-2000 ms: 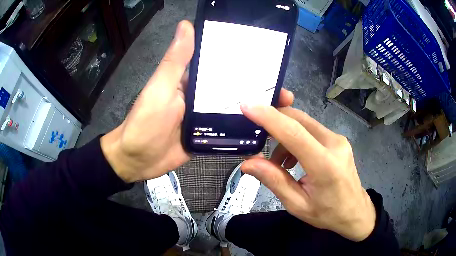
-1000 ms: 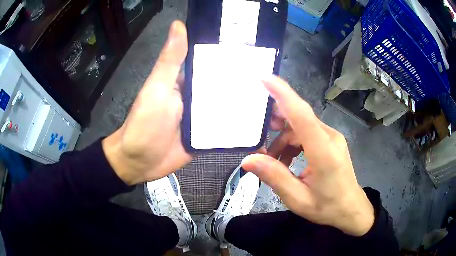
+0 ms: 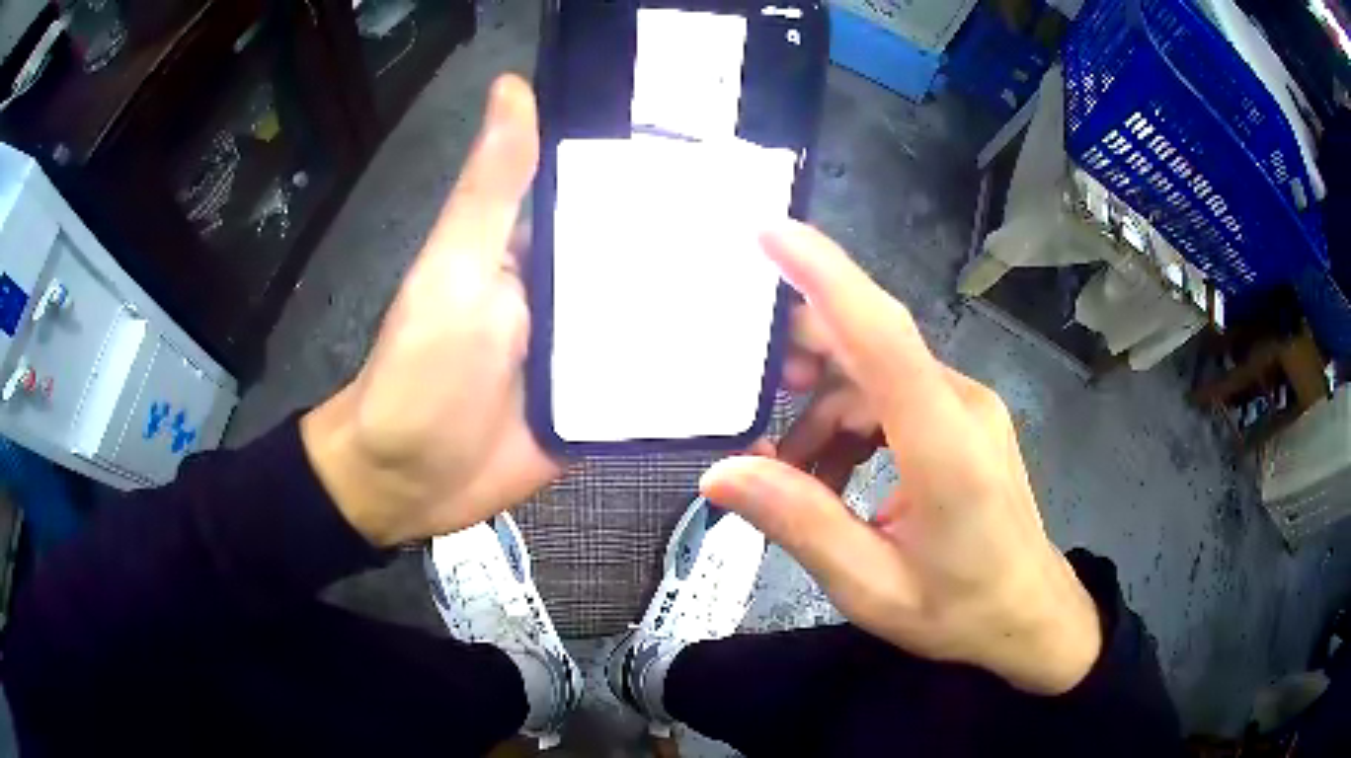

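A black smartphone (image 3: 667,282) is upright at the top middle, above my lap, its top end at the picture's edge. A glaring white panel fills the lower part of its screen, with a narrower white patch above. My left hand (image 3: 437,333) holds the phone from the left side, thumb along its edge. My right hand (image 3: 926,474) is at the phone's lower right, index fingertip over the right part of the screen. I cannot tell if it touches. Its thumb is apart, below the phone's bottom edge, and its other fingers are curled, partly hidden.
A white water dispenser (image 3: 104,341) stands at left, beside a dark cabinet (image 3: 319,133). A blue slotted crate (image 3: 1185,163) sits at upper right on a cloth-draped stand (image 3: 1089,252). White shoes (image 3: 496,592) flank a checked surface (image 3: 608,541) on grey floor (image 3: 919,178).
The screen has changed from one large white picture to a white panel with a smaller patch above. The phone has moved slightly left. My right index fingertip has moved up the screen.
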